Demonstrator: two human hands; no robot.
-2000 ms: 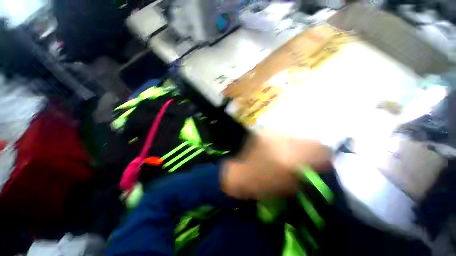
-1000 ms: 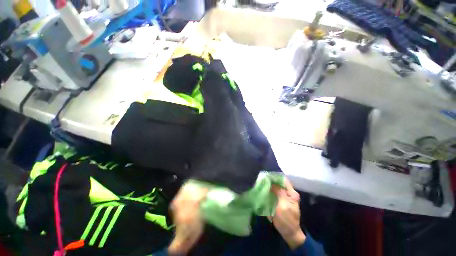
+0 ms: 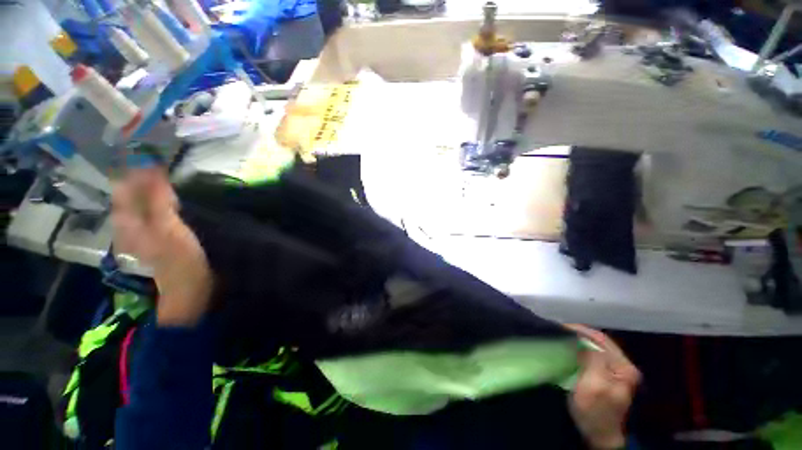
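A black garment body with a pale green piece along its lower edge is stretched between my hands over the table's front edge. My left hand is raised at the left, blurred, at the garment's upper left end; its fingers' hold is unclear. My right hand grips the garment's right corner at the lower right, where the black and pale green meet. A thin white stick-like thing shows at the right fingers.
The white sewing machine stands at the right, with a folded black strip on its bed. An overlock machine with thread cones stands at the left. Yellow printed tape lies behind the garment. A black and neon-green pile is at lower left.
My hands have moved far apart, the left up and left, the right to the right. The garment is now spread wide between them. The view has shifted slightly.
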